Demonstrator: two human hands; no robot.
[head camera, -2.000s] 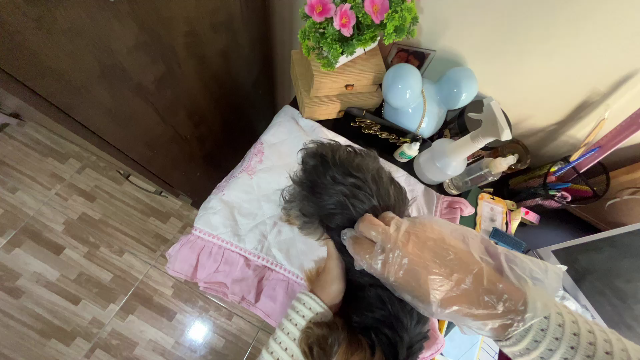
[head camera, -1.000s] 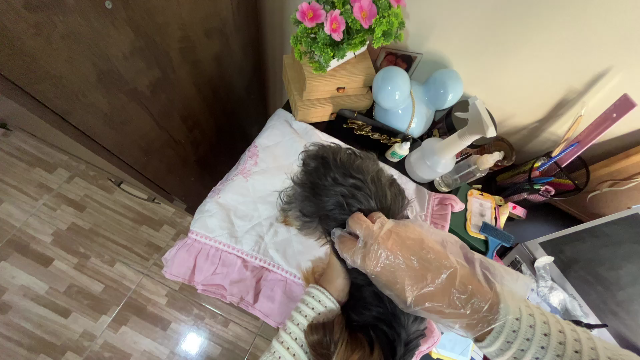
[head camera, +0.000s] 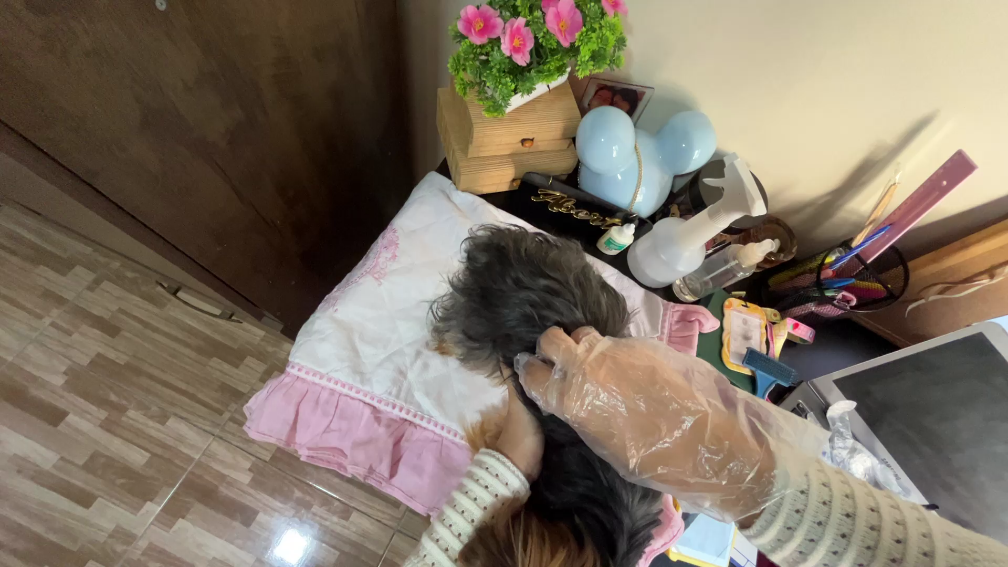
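A dog with long black and brown fur (head camera: 528, 291) lies on a white cloth with pink ruffled edges (head camera: 378, 339). My right hand (head camera: 630, 402), in a clear plastic glove, has its fingertips in the fur at the dog's head or neck. Bare and partly hidden, my left hand (head camera: 521, 429) rests against the dog's underside, below the right fingertips. Its fingers are hidden by fur. Whether the right fingers grip a tuft cannot be told.
Behind the cloth stand a wooden box (head camera: 524, 134), a blue balloon-shaped figure (head camera: 630, 165), a spray bottle (head camera: 677, 244), a pump bottle (head camera: 720, 272) and a small dropper bottle (head camera: 616, 239). Rightward are a mesh pen holder (head camera: 874, 283), a blue comb-like tool (head camera: 768, 370) and a laptop (head camera: 929, 417).
My right hand has shifted slightly on the fur, its fingers now more closely bunched than two seconds ago. My left hand remains against the dog.
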